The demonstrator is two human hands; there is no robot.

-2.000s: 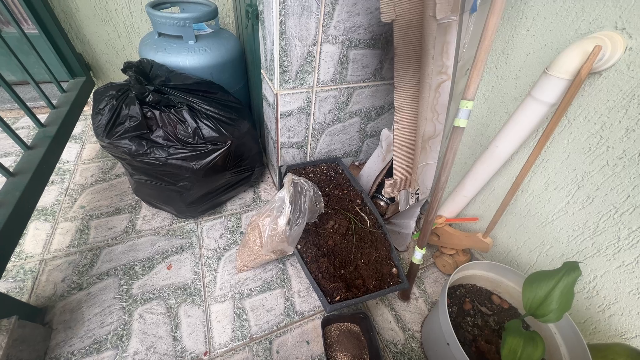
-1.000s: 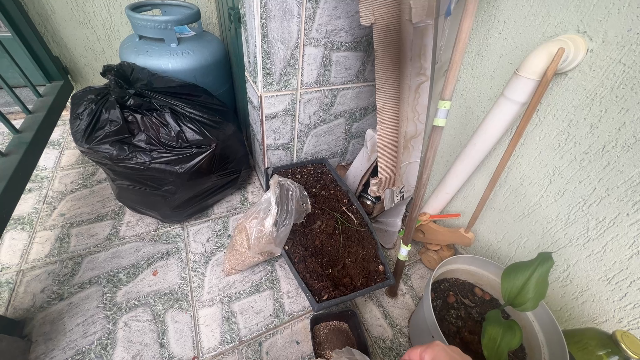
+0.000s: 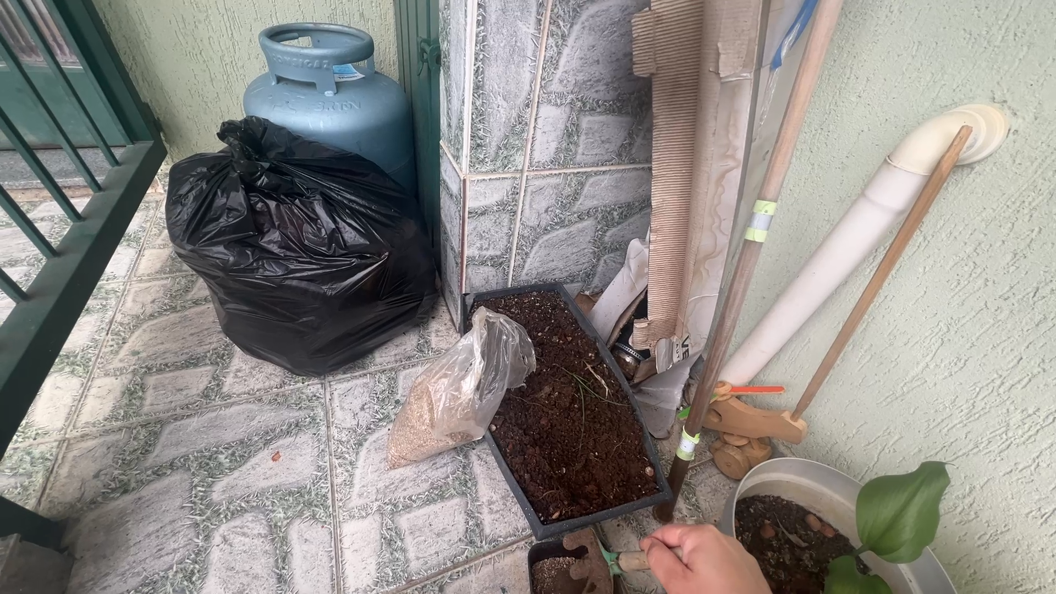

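Observation:
My right hand (image 3: 705,561) comes in at the bottom edge, closed around the short wooden handle of a small garden trowel (image 3: 590,561). The trowel's brownish blade is over a small dark pot (image 3: 540,554) that holds grainy, light brown material. Just beyond stands a long dark plastic planter (image 3: 635,396) with brown soil (image 3: 553,462) and a few thin green and dry strands on it. A clear plastic bag (image 3: 454,392) of light brown granules leans against the planter's left side, its top over the soil. My left hand is out of view.
A black garbage bag (image 3: 297,256) and a blue gas cylinder (image 3: 330,107) stand back left, near a green metal railing (image 3: 66,272). Cardboard (image 3: 668,165), a long wooden pole (image 3: 767,198) and a white pipe (image 3: 833,239) are behind the planter. A potted plant (image 3: 903,511) stands lower right.
My right hand has come into view from the bottom edge, with the trowel now seen in it at the small pot. The planter and the clear bag have stayed in place.

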